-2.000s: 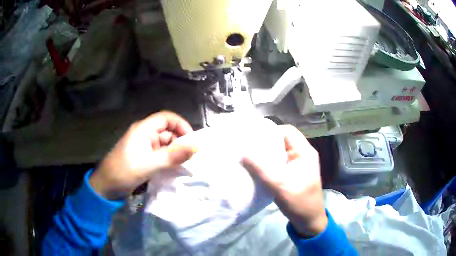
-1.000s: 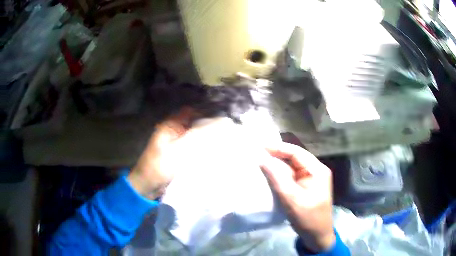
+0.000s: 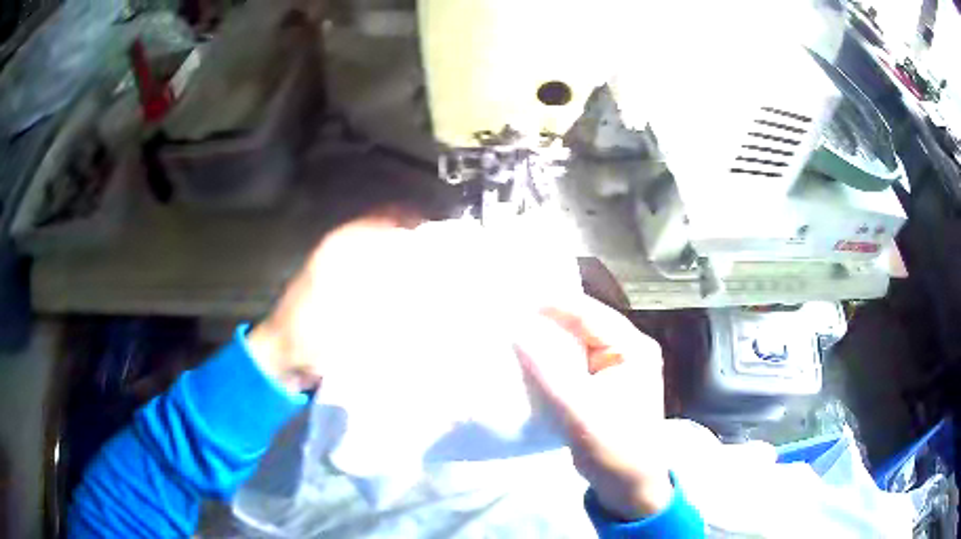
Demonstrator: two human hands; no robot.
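Observation:
A white garment (image 3: 432,368) spreads from the needle area down over the lap, its upper part washed out by glare. The cream sewing machine head (image 3: 495,74) stands above it, with the shiny presser foot area (image 3: 506,179) at the cloth's upper edge. My left hand (image 3: 337,284) holds the cloth's left side near the machine; its fingertips are lost in glare. My right hand (image 3: 601,379) pinches the cloth on the right, thumb and fingers together.
A white vented housing (image 3: 769,137) and a green-rimmed dish (image 3: 859,137) stand right of the head. A lidded container (image 3: 769,347) is below. A plastic tub (image 3: 232,168), a red-handled tool (image 3: 151,84) and a parts tray (image 3: 74,190) are left. Bagged white cloth (image 3: 780,490) lies lower right.
Since two seconds ago, my left hand has moved closer to the needle area with the cloth. The machine appears farther right as the view shifted. Glare on the cloth is stronger.

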